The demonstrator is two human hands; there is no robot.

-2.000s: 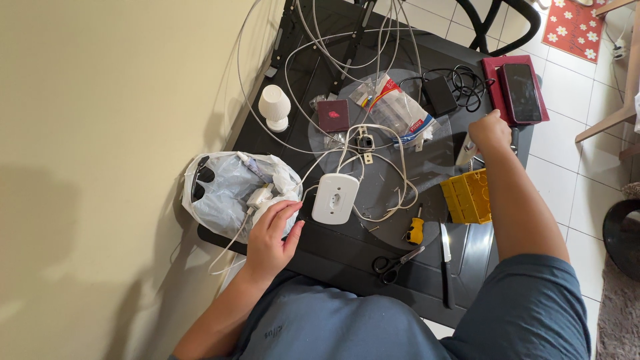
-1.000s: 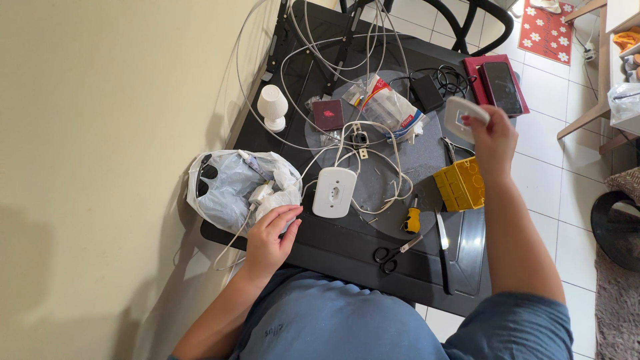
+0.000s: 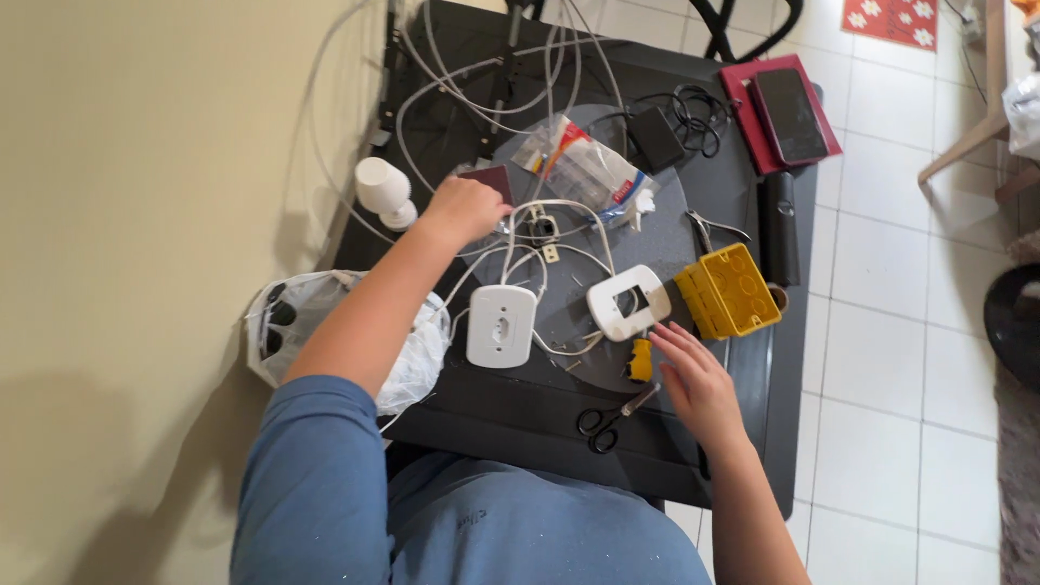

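Note:
My left hand (image 3: 467, 211) reaches over the middle of the table, at the edge of a dark red square item (image 3: 492, 182); its fingertips point down, and whether they grip anything is hidden. My right hand (image 3: 695, 382) has its fingers spread beside a white wall plate with a rectangular opening (image 3: 609, 313), which lies on the table; nothing shows in this hand. A white plate with a power socket (image 3: 501, 327) lies left of it, with white cable behind. A socket module on a metal bracket (image 3: 543, 230) rests above. A yellow-handled screwdriver (image 3: 639, 361) and black-handled scissors (image 3: 603, 429) lie near my right hand.
Yellow electrical boxes (image 3: 728, 292) and pliers (image 3: 715, 227) are at the right. A clear plastic package (image 3: 585, 172), black power adapter (image 3: 655, 139) and phone (image 3: 788, 115) lie farther back. A white plastic bag (image 3: 414, 366) and white lamp (image 3: 384, 191) stand left. Loose cables loop across.
My right hand has set down the white plate with the opening, which it held up one second ago, and is now empty. My left hand has moved from the plastic bag to beside the dark red item.

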